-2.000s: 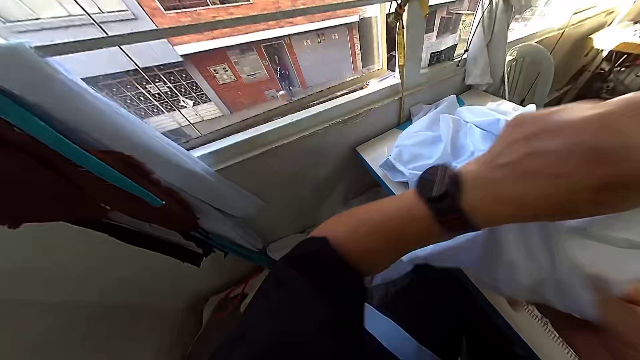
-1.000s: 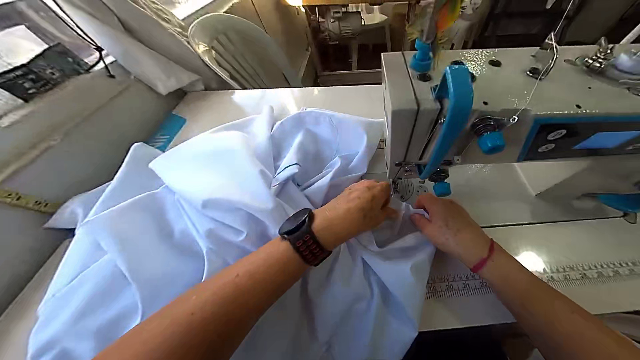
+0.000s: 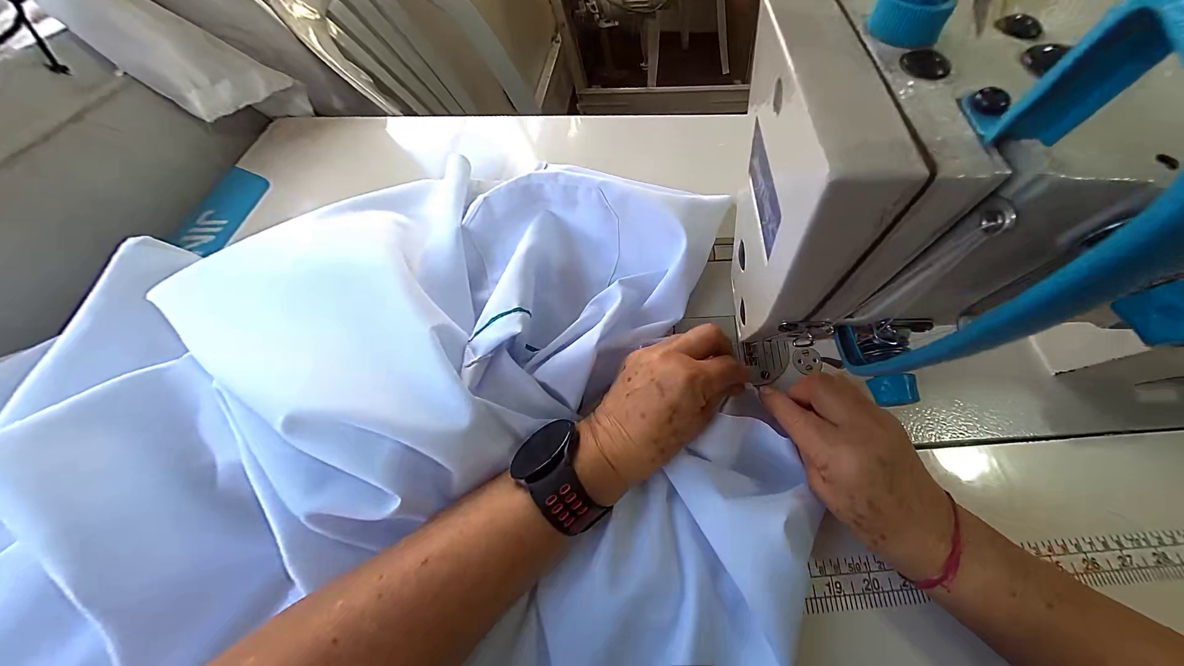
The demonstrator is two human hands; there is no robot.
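Observation:
Light blue-white fabric (image 3: pixel 333 351) lies bunched across the left and front of a sewing machine's table. My left hand (image 3: pixel 657 407), with a black watch on its wrist, pinches the fabric's edge just left of the needle area. Close beside it, my right hand (image 3: pixel 860 462), with a red string bracelet, grips the same edge between thumb and fingers. Both sets of fingertips are in front of the metal needle plate (image 3: pixel 768 359), under the head of the white sewing machine (image 3: pixel 832 166). The needle itself cannot be made out. A short dark green line of stitching shows on a fold.
A blue curved guard (image 3: pixel 1045 310) arches over the machine's front. A printed ruler strip (image 3: pixel 1064 560) runs along the table at the right. Beyond the table's back edge (image 3: pixel 647 139) stands a pale plastic chair (image 3: pixel 407 55). A wall and pale cloth border the left side.
The view has swung from the window to the machine and moved closer. My hands remain at the fabric's edge by the needle area, as they were one second ago.

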